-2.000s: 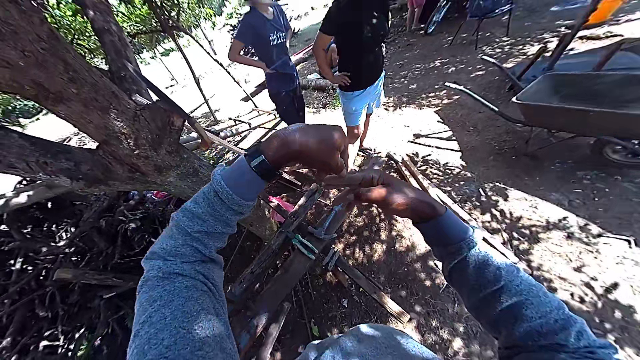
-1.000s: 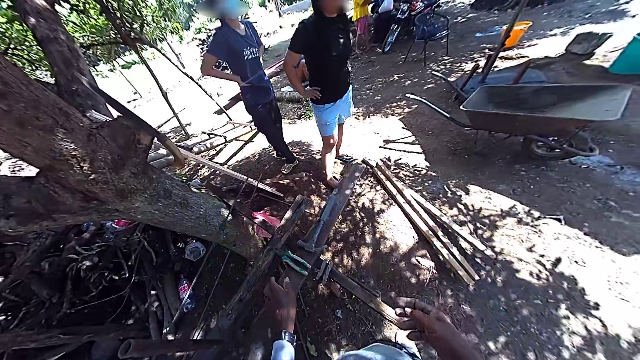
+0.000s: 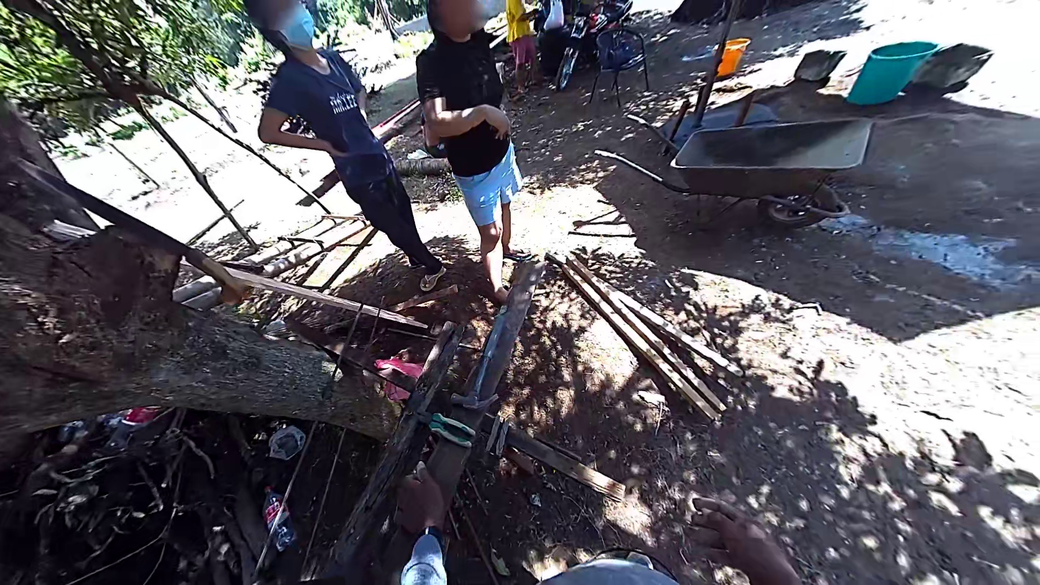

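Note:
My left hand (image 3: pixel 421 502) rests on or just over the near part of a dark wooden plank (image 3: pixel 508 341), fingers pointing forward; whether it grips anything is unclear. Just beyond it, pliers with green handles (image 3: pixel 451 431) lie across the plank. A hammer (image 3: pixel 478 400) lies behind the pliers, its head toward me. Alongside on the left runs a rough, weathered beam (image 3: pixel 402 443). My right hand (image 3: pixel 735 536) is at the lower right above the ground, fingers spread, holding nothing. A short wooden board (image 3: pixel 565 463) sticks out to the right below the plank.
A thick tree trunk (image 3: pixel 203 366) leans in at left. Two people stand beyond the plank's far end. Several wooden strips (image 3: pixel 642 337) lie on the ground at centre right. A wheelbarrow (image 3: pixel 772 162), a teal bucket (image 3: pixel 890 73) and an orange bucket (image 3: pixel 734 57) stand farther back.
Two seconds ago both my hands were raised together in front of me at a piece of wood; now they are apart and low. The person in black has moved an arm across the body.

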